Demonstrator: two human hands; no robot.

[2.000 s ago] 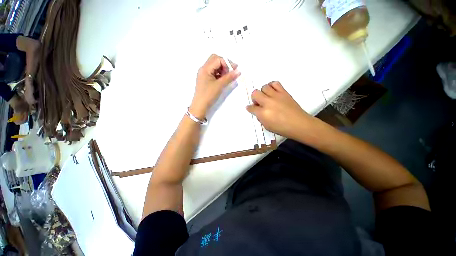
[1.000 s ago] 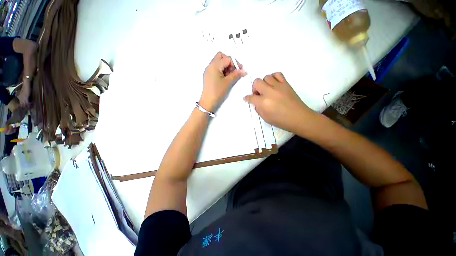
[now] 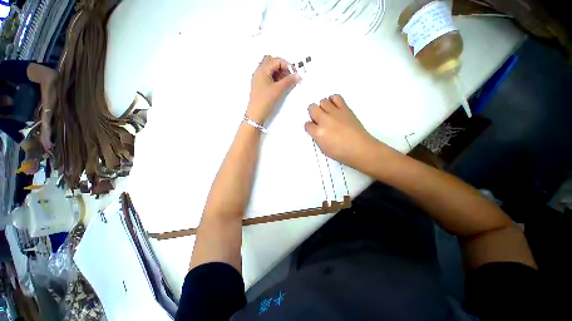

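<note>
A white panel (image 3: 188, 157), back side up, lies before me with a brown edge strip (image 3: 282, 216) along its near side. Thin parallel lines run from its near right corner toward my hands. Small dark brown tabs (image 3: 301, 64) sit in a row at the far end. My left hand (image 3: 273, 81) has thumb and finger pinched beside these tabs on a small white piece, maybe the strip's end. My right hand (image 3: 332, 128) rests over the lines with fingers curled; whether it grips anything is hidden.
A glue bottle (image 3: 437, 44) with pale nozzle is at the upper right, a white cord coil (image 3: 351, 11) at the far edge. Leather strips (image 3: 81, 100), a glue container (image 3: 47, 210) and stacked panels (image 3: 119, 269) are at left. Another person's arm (image 3: 44, 81) shows far left.
My left hand has moved away from my right, up to the dark tabs. My right hand has shifted slightly back toward me. The view has shifted a little, showing more cord coil.
</note>
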